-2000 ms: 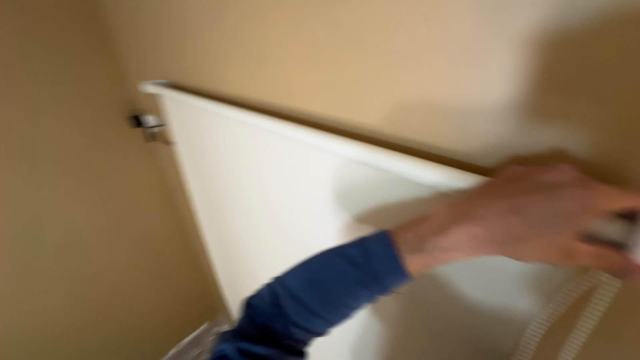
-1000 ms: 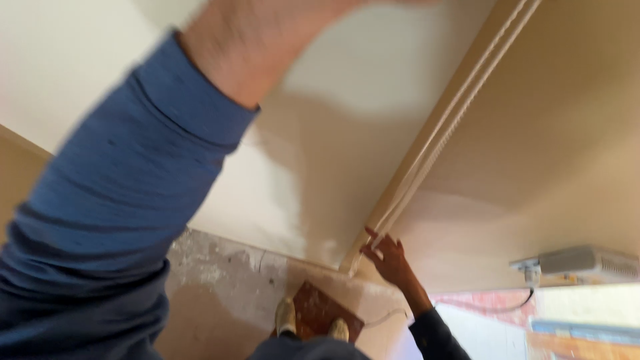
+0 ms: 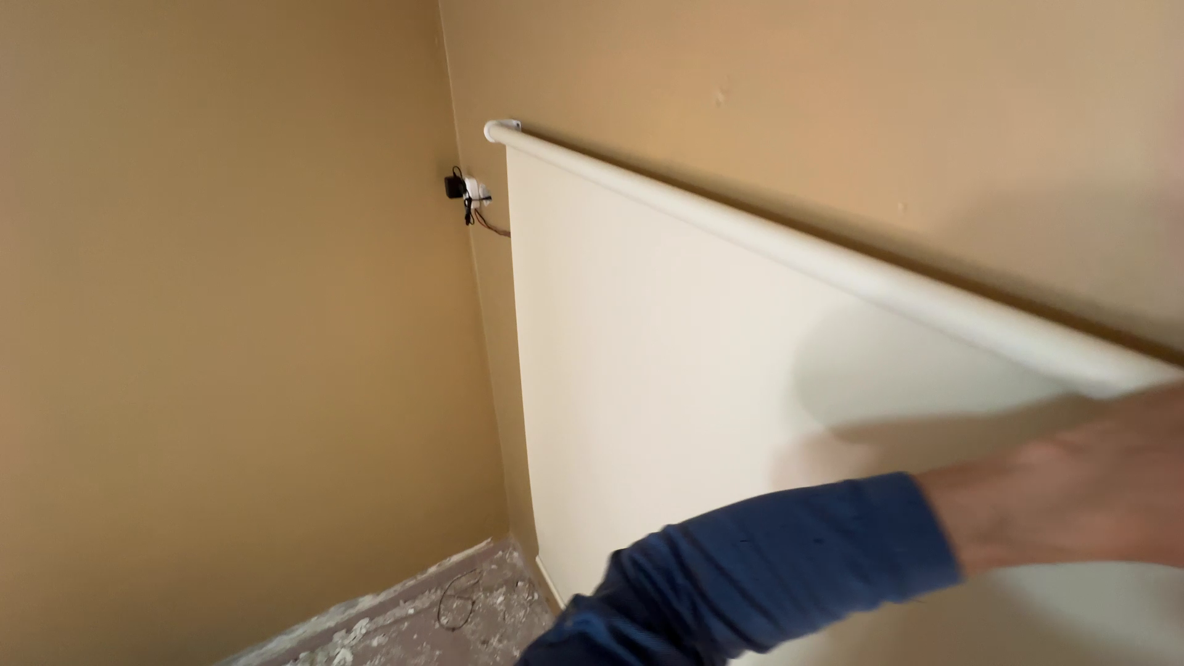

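Observation:
A cream roller blind [image 3: 647,370] hangs along the wall, with its fabric down from a slanting roller tube [image 3: 786,231]. A white end bracket [image 3: 501,130] holds the tube's far left end. My left hand [image 3: 1091,481], blurred and in a blue sleeve, reaches across the blind to the right edge, just below the tube. Only its wrist and part of the back of the hand show; the fingers are cut off by the frame, so what they hold is hidden. My right hand is out of view.
A tan wall [image 3: 231,324] meets the blind's wall at a corner. Near it, a black plug adapter [image 3: 454,186] with cables sits in a white wall socket [image 3: 476,192]. Below, the stained floor [image 3: 462,610] has a thin loose wire [image 3: 453,601] on it.
The view has swung from the floor and bead chain back up to the blind's far end. My right hand, at the chain a second ago, has left the view.

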